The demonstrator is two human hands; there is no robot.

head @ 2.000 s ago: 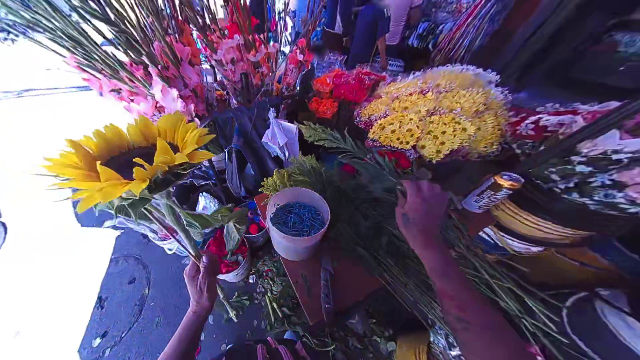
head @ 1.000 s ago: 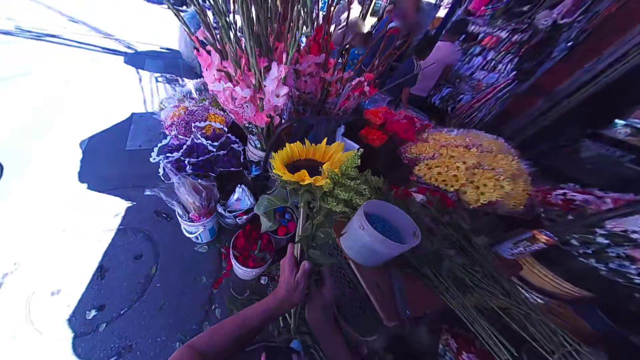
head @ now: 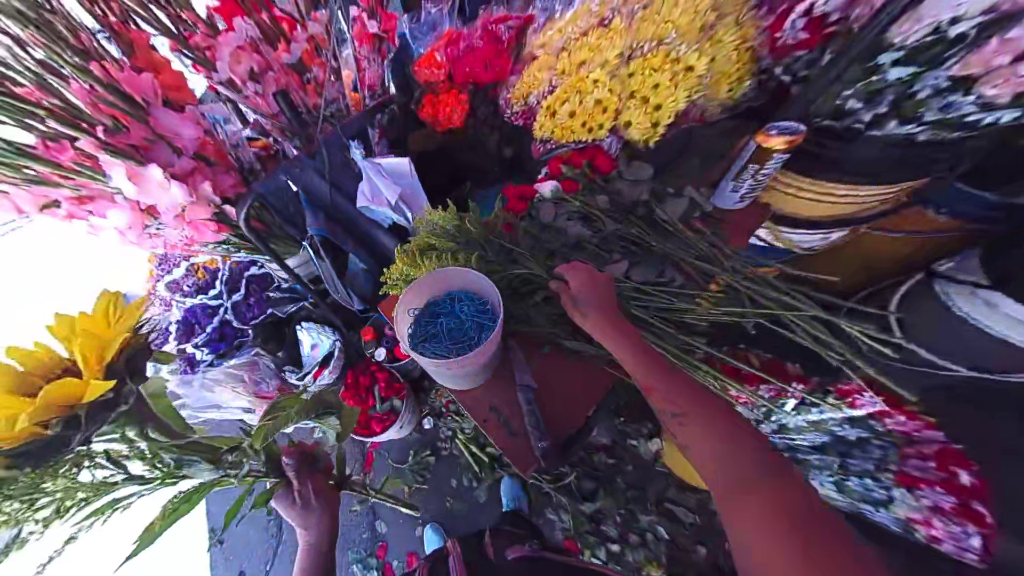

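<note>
At lower left my left hand (head: 308, 488) is closed around the stems of a sunflower (head: 56, 372) and leafy greenery (head: 168, 472), which point left. My right hand (head: 588, 296) rests on a pile of long green stems (head: 720, 296); whether its fingers grip any is unclear. Between the hands stands a white plastic bucket (head: 472, 368) holding blue rubber bands or ties (head: 452, 324). Just right of the bucket a knife (head: 526, 400) lies on a reddish-brown board (head: 572, 400). Yellow filler flowers (head: 436, 248) lie behind the bucket, with red carnations (head: 572, 168) farther back.
Pink gladioli (head: 152, 176) stand at upper left, yellow daisy-like flowers (head: 632, 72) at the top. A drink can (head: 756, 168) leans at right. Red petals fill a small bucket (head: 400, 424). A red-and-white flower bunch (head: 880, 456) lies at lower right. Cut leaves litter the ground.
The sunflower has moved from the middle to the far left, with greenery now beside it in my left hand. My right hand has moved from low beside the stem to the stem pile. The view has shifted.
</note>
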